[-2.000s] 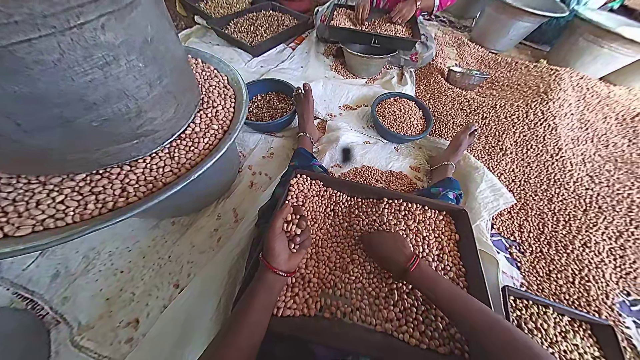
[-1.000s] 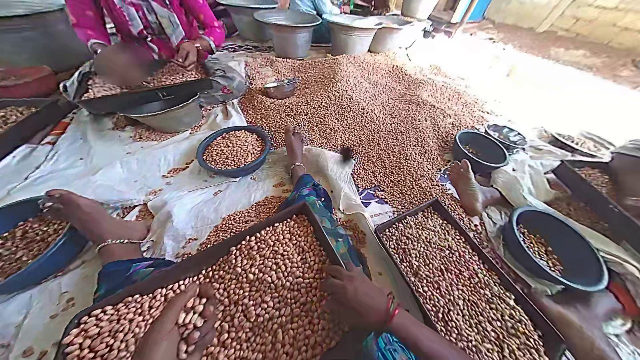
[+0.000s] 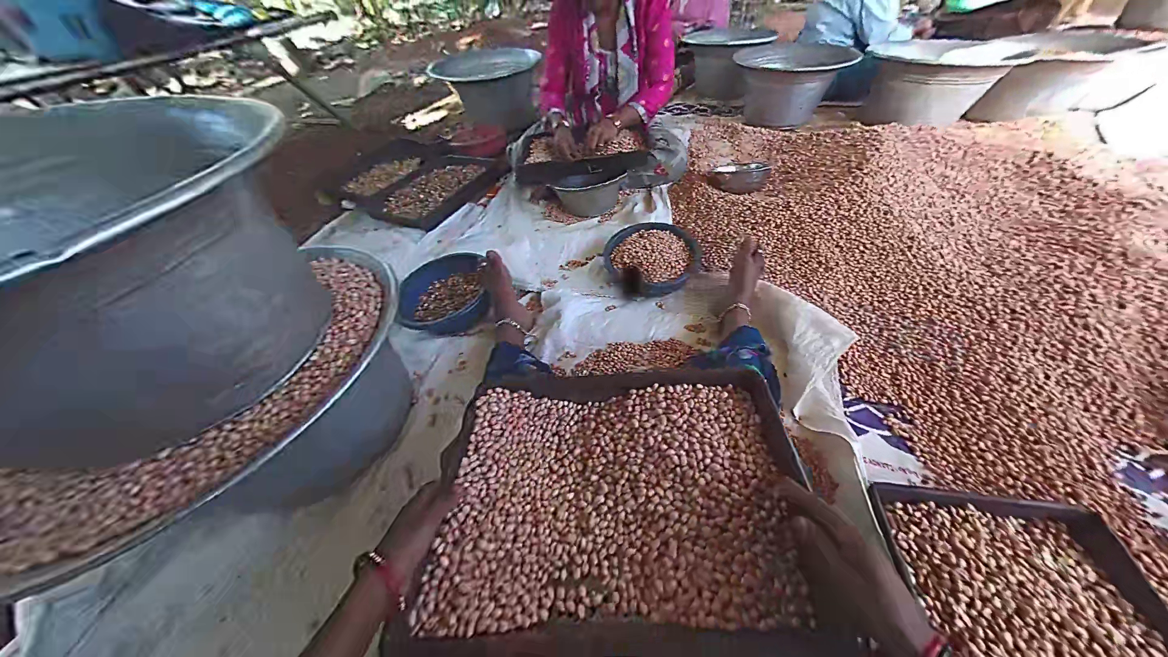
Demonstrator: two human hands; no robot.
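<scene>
A dark rectangular tray [image 3: 584, 388], spread with brown nuts or seeds [image 3: 620, 502], lies across my lap between my legs. At its left edge is my left hand [image 3: 415, 529], gripping the side wall. My right hand [image 3: 830, 543] is at the right side wall, its fingers partly hidden and blurred. Both hands appear to hold the tray by its sides. Beyond the tray, a small heap of nuts [image 3: 630, 358] lies on a white sheet between my feet. A blue bowl with nuts [image 3: 444, 294] is by my left foot; another bowl of nuts [image 3: 652, 260] stands between my feet.
Large metal basins [image 3: 383, 401] stand at the left, one inside another with nuts around it. A second filled tray [image 3: 1022, 566] lies at lower right. A wide spread of nuts [image 3: 958, 301] covers the right side. Opposite, a person [image 3: 607, 73] works over a tray; metal tubs [image 3: 794, 82] stand behind.
Both hands were among the nuts, the left one with some in its fingers; now they are at the tray's sides. The nuts lie more evenly. The view has swung right and back.
</scene>
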